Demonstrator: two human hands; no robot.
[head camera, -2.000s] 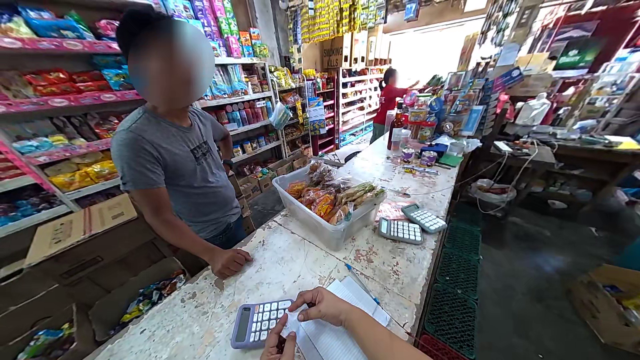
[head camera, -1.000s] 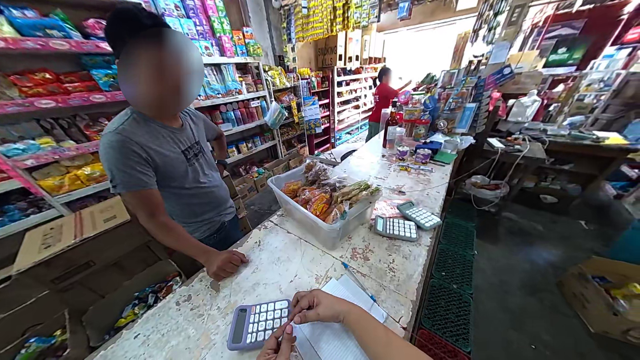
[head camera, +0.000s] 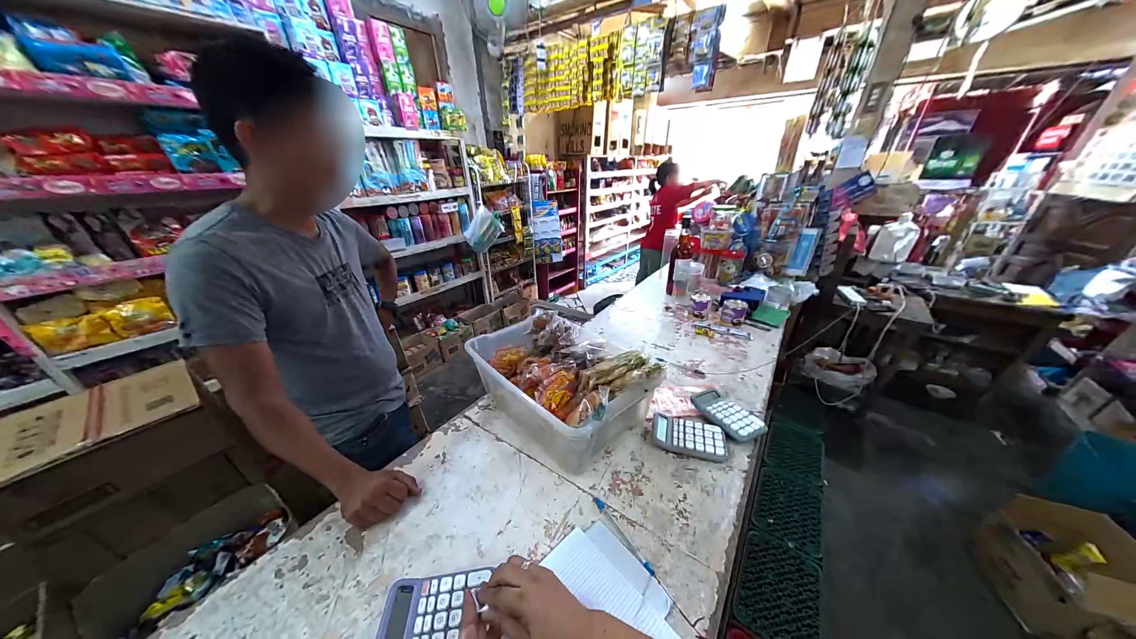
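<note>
At the bottom of the head view, my left hand (head camera: 477, 619) and my right hand (head camera: 543, 605) meet, with a small white piece (head camera: 480, 607) pinched between their fingertips. They are over the right edge of a lavender calculator (head camera: 437, 607); much of my left hand is hidden. Beside and partly under my right hand lies an open lined notebook (head camera: 590, 568). A blue-tipped pen (head camera: 627, 540) rests across its right page. Farther up the counter, two grey calculators (head camera: 690, 438) (head camera: 729, 415) touch or overlap, next to a clear plastic bin (head camera: 568, 448) of bagged goods.
A person (head camera: 293, 302) in a grey shirt stands at left, one fist on the worn white counter (head camera: 461, 497). Jars and bottles crowd its far end, near a person in red (head camera: 661, 222). Stocked shelves (head camera: 417, 195) line the left. Green crates (head camera: 781, 532) and a cardboard box (head camera: 1056, 568) stand right.
The person in grey has turned their head toward the right side of the view. Less of the white piece shows between my fingers than in the oldest frame. My hands remain beside the lavender calculator.
</note>
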